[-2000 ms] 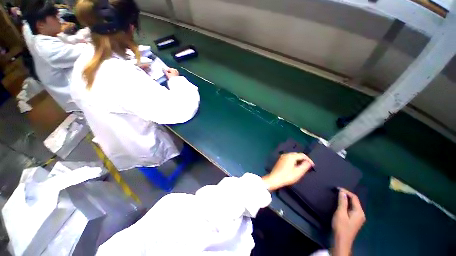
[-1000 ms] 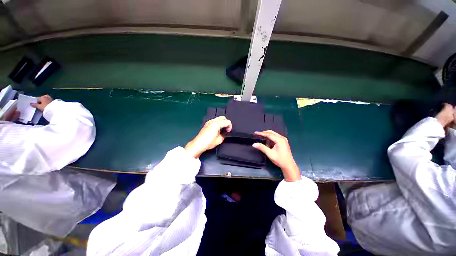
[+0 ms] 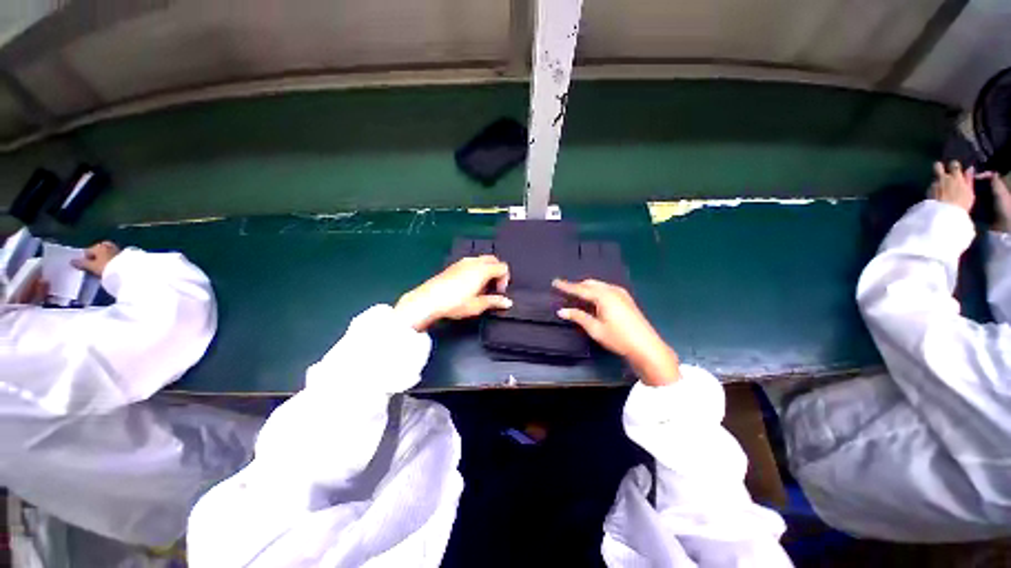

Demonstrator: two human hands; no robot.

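Observation:
A matte black card blank (image 3: 540,253) lies in front of me on the bench, its near part folded up into a low block with a recess. A stack of blanks (image 3: 600,264) lies under it, its slotted side flaps showing left and right. My left hand (image 3: 466,291) is at the left side of the folded part, thumb and fingers on its edge. My right hand (image 3: 616,322) is at the right side, fingers on the panel and thumb at the fold. The underside of the piece is hidden.
A white chipped post (image 3: 549,122) stands just beyond the stack. A black piece (image 3: 491,151) lies on the green conveyor belt (image 3: 687,139), with two more at far left (image 3: 80,193). Workers in white smocks sit left (image 3: 100,322) and right (image 3: 942,333). A fan (image 3: 998,111) is at far right.
The view has swung from the left to face the stack. The near part of the blank is now folded lower under my hands. The black belt piece has shifted left of the post.

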